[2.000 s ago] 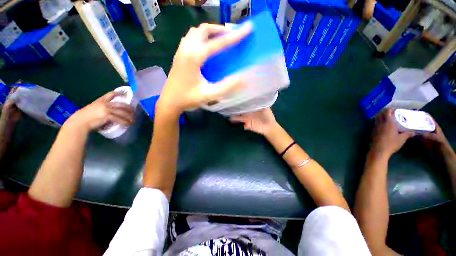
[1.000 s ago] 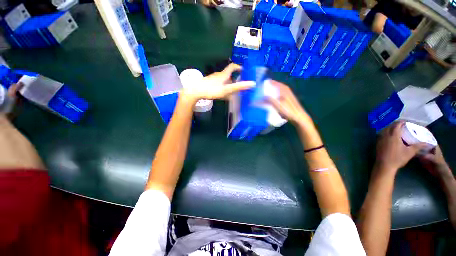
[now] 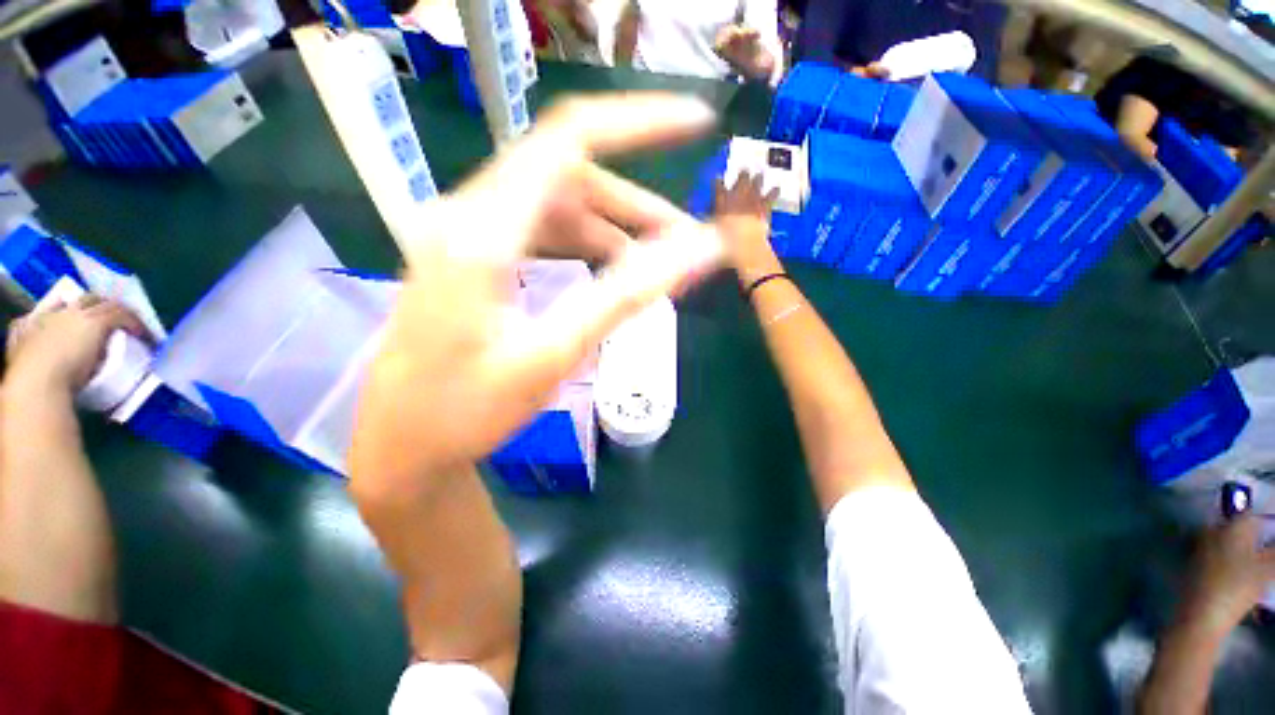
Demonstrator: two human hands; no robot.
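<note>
My left hand (image 3: 524, 300) is raised close to the camera, blurred, with fingers apart and nothing in it. It partly hides an open blue-and-white carton (image 3: 545, 450). A white rounded device (image 3: 638, 370) lies against that carton's right side. My right hand (image 3: 748, 210) reaches to the near left end of the carton stack (image 3: 965, 252). Its fingers lie over a carton with a white face and small dark picture (image 3: 778, 158). A blue carton edge shows left of these fingers; whether the hand grips a carton is unclear.
Another open carton with wide white flaps (image 3: 287, 328) stands left of my left hand. A neighbour's hand (image 3: 77, 342) is at far left, another (image 3: 1230, 566) at far right. Pale rack posts (image 3: 366, 126) rise at upper left. More blue cartons (image 3: 161, 119) and people are beyond.
The carton that was between my hands is no longer between them. My right hand has moved forward to the stack. My left hand has let go and come up towards the camera. The view has shifted.
</note>
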